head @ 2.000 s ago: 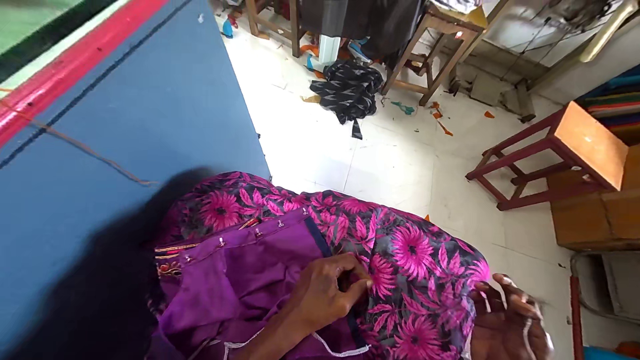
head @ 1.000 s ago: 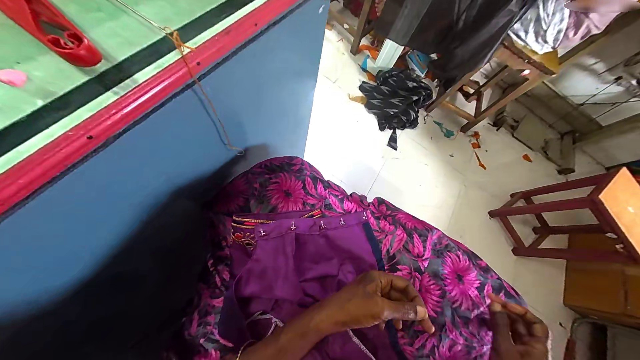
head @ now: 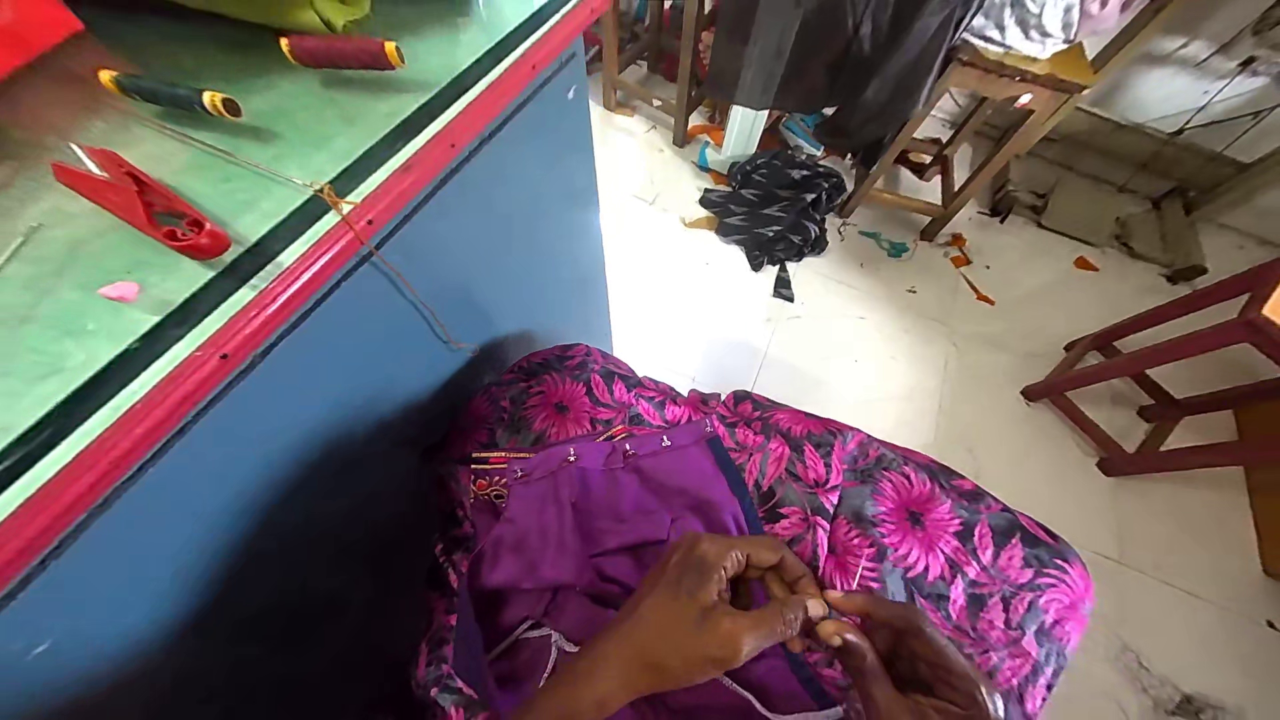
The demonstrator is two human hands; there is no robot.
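Note:
A purple cloth garment piece (head: 600,520) lies over a lap covered in pink-flowered dark fabric (head: 915,515). Several small metal hooks (head: 629,449) run along its upper edge, and gold embroidery (head: 490,487) shows at its left corner. Above the garment's right side, my left hand (head: 735,605) has thumb and forefinger pinched at my right hand's (head: 895,650) fingertips. A thin, needle-like sliver (head: 859,570) stands up by the right fingertips; what exactly is pinched is too small to tell.
On the green tabletop (head: 300,110) at left lie a maroon thread spool (head: 342,52), a dark thread spool (head: 170,93) and a red plastic tool (head: 142,203). Black patterned cloth (head: 778,210) and scraps lie on the floor. A red-brown stool (head: 1150,390) stands at right.
My hands were apart in both earlier frames; now their fingertips meet over the garment. The view has swung left, showing more of the green tabletop.

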